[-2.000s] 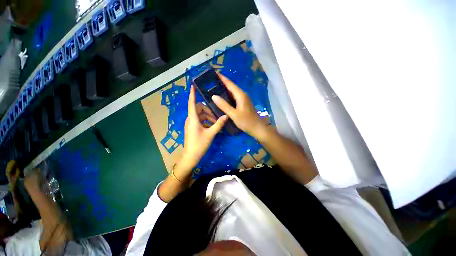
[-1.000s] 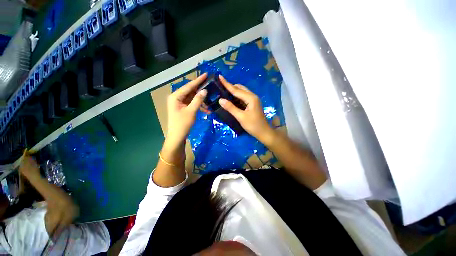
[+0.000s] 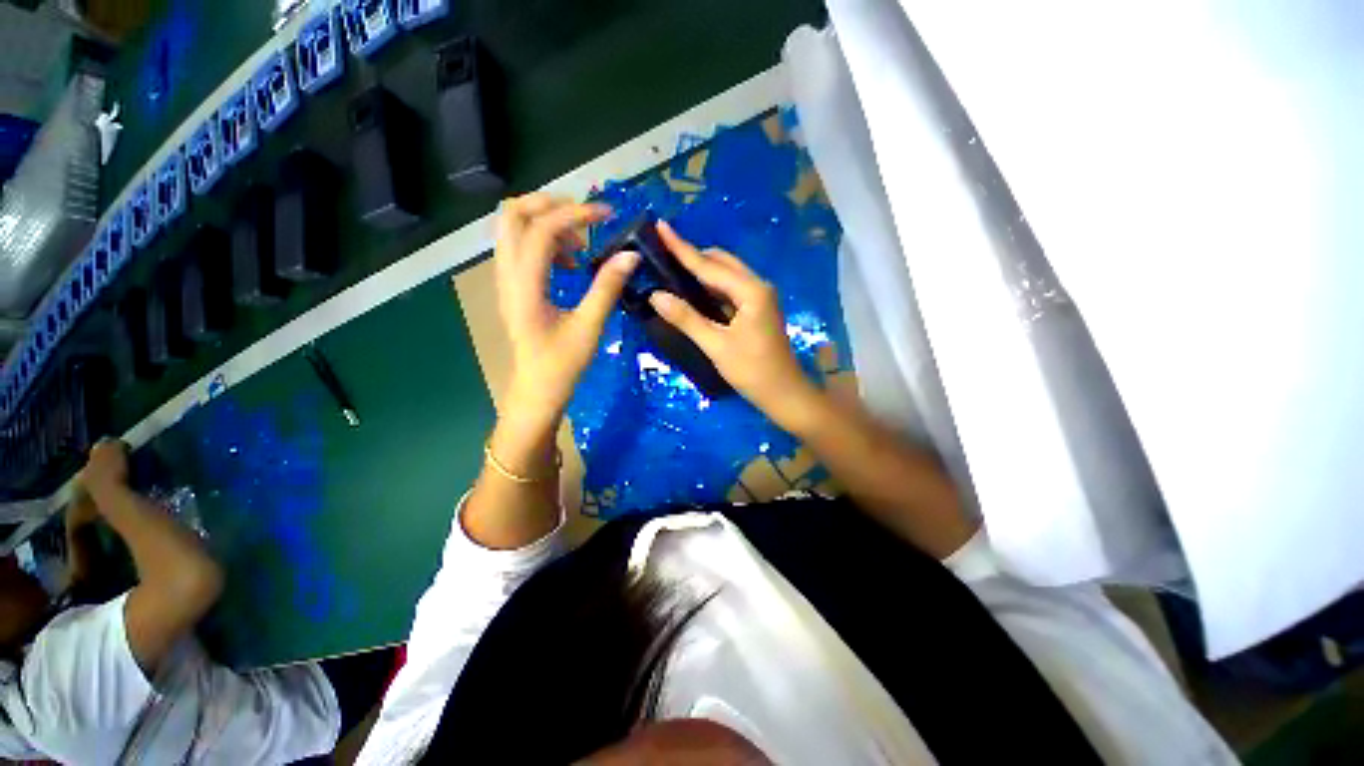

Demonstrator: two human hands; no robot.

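A black device housing (image 3: pixel 691 338) is held tilted above the pile of blue film scraps (image 3: pixel 658 449). My right hand (image 3: pixel 744 332) grips the housing around its body, with fingers on its far side. My left hand (image 3: pixel 551 299) is at the housing's head end, its thumb touching or very near the end and its fingers spread and raised to the left. Whether a piece of film is between my left fingers cannot be told. The scraps lie on a tan cardboard sheet (image 3: pixel 482 322).
Black housings (image 3: pixel 386 157) stand in a row beyond the pale metal edge (image 3: pixel 359 310), with blue frame parts (image 3: pixel 274 90) behind. A thin dark tool (image 3: pixel 332 385) lies on the green mat. Large white sheets (image 3: pixel 1107 299) are at right. Another person's arm (image 3: pixel 157 546) is at lower left.
The housing turned from flat view to tilted, head end up. My left hand moved from its side to the head end, and its fingers have now lifted and spread. My right hand keeps its grip.
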